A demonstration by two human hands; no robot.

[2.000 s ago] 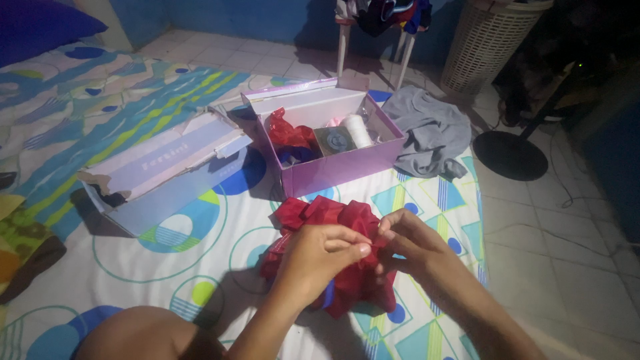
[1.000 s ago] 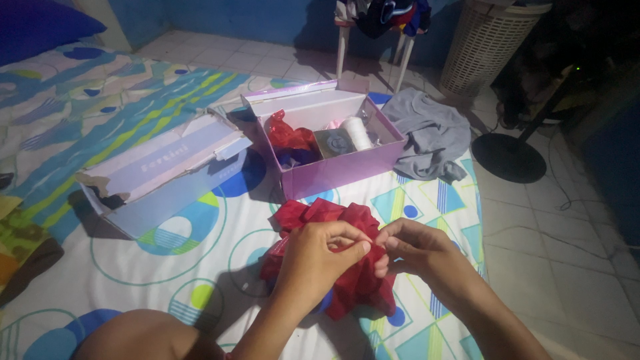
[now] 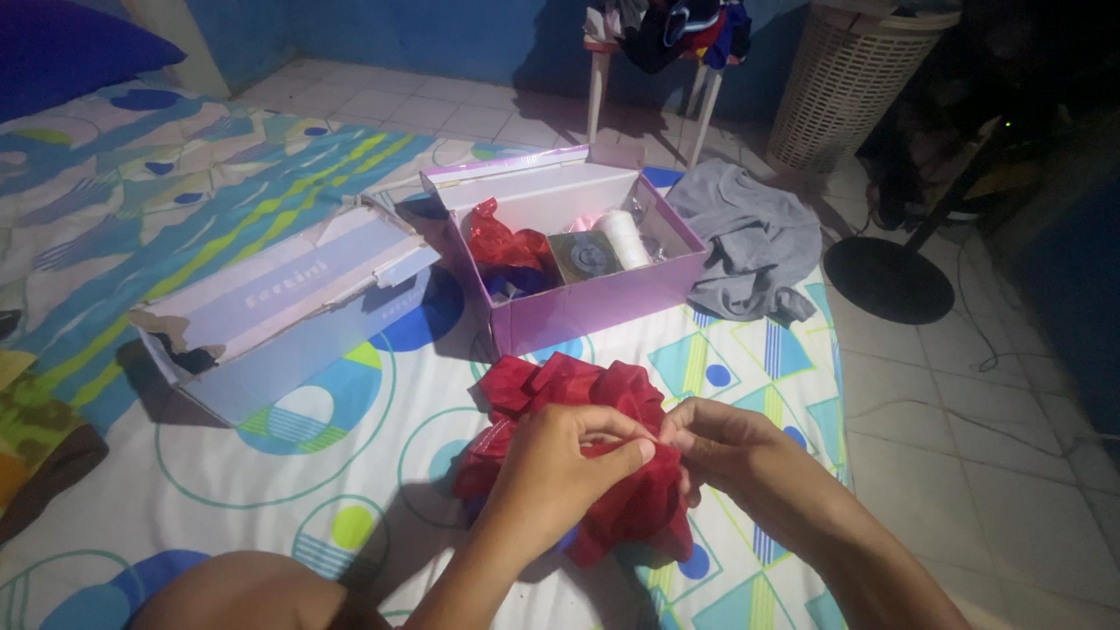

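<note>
A bunched red cloth with folds or ruffles lies on the patterned bedsheet, with a bit of blue showing beneath it. Over it, my left hand pinches thumb and forefinger together. My right hand meets it from the right, its fingertips also pinched. Something thin and pale, too small to make out, seems to lie between the fingertips. Just beyond the cloth stands an open purple cardboard box, holding a white thread spool, crinkly red wrapping and a small dark square item.
To the left is a torn pale blue cardboard box. A gray cloth lies right of the purple box. Past the bed's edge are a round black stand base, a wicker-style basket and a stool piled with clothes. My bare knee shows at the bottom.
</note>
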